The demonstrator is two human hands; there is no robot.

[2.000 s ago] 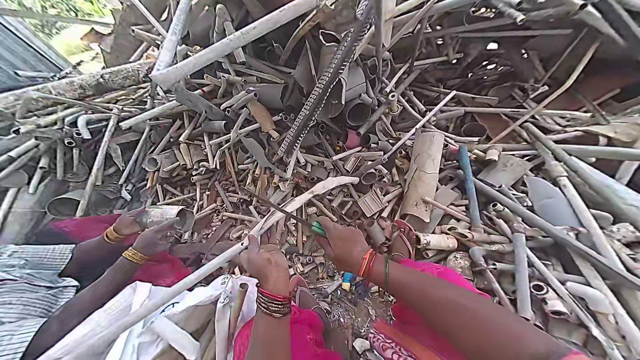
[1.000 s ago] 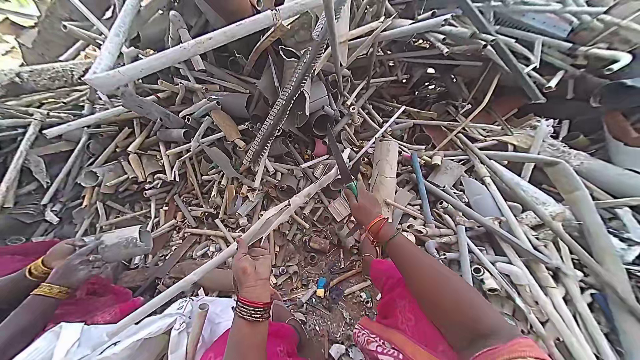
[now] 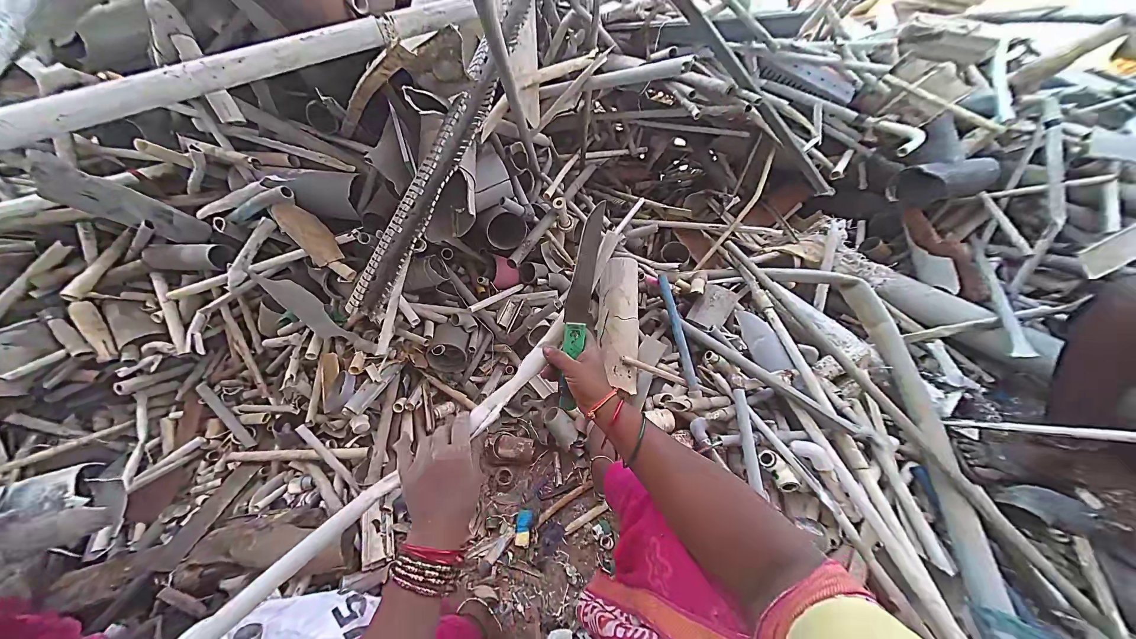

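Observation:
My right hand (image 3: 581, 382) is closed around the green handle of a large knife (image 3: 586, 266), its dark blade pointing up and away. Beneath and left of the knife runs a long whitish plastic pipe (image 3: 302, 555), slanting from the lower left toward the middle of the heap. My left hand (image 3: 441, 484) lies over this pipe, back of the hand up, fingers stretched forward; whether it grips the pipe is hidden. The pipe's far end lies near the blade, partly split or flattened.
A heap of scrap plastic pipes surrounds my hands, with a thick pale pipe (image 3: 222, 67) across the upper left and a bent grey pipe (image 3: 896, 364) at right. A white sack (image 3: 306, 617) lies at the lower edge. Part of another person shows at the right edge.
The left hand, earlier closed around the pipe, now lies over it with its fingers straighter. The knife has turned from slanting left to pointing away. The view has shifted; the other person's hands at left are gone.

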